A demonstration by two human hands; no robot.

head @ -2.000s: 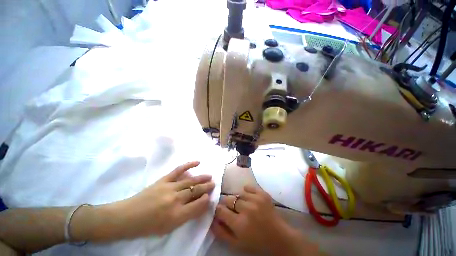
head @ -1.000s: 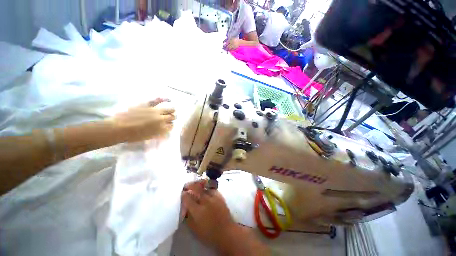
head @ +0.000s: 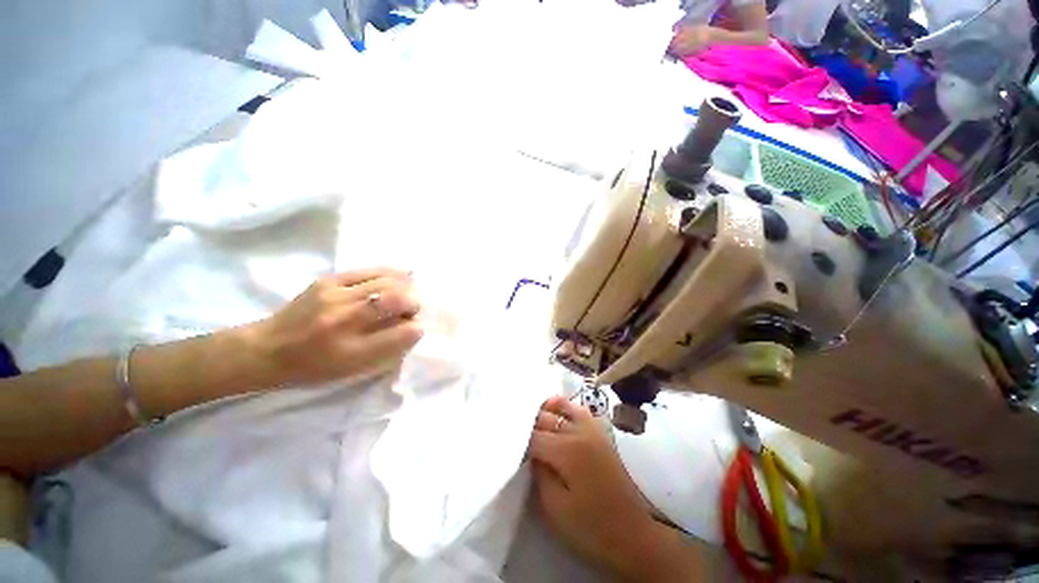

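Observation:
A large white garment piece (head: 456,456) lies left of the needle and drapes toward the front; much of it is overexposed. My left hand (head: 348,325) has its fingers bent on the cloth and pinches it. My right hand (head: 575,456) is by the needle area at the cloth's right edge; its fingertips are close together, and I cannot tell if they grip cloth. The cream sewing machine (head: 684,285) stands to the right, its presser foot area partly hidden. A short dark blue line shows on the white surface left of the machine head.
Scissors with red and yellow handles (head: 758,512) lie right of the needle under the machine arm. White strips (head: 285,48) stick up at the far left. Bright pink fabric (head: 786,91), a green mesh tray (head: 815,182) and a person's arm (head: 718,29) are behind the machine.
The view has shifted between frames. My left hand went from flat beside the needle to farther left on the cloth, and the cloth's front part is now bunched. My right hand stays near the needle.

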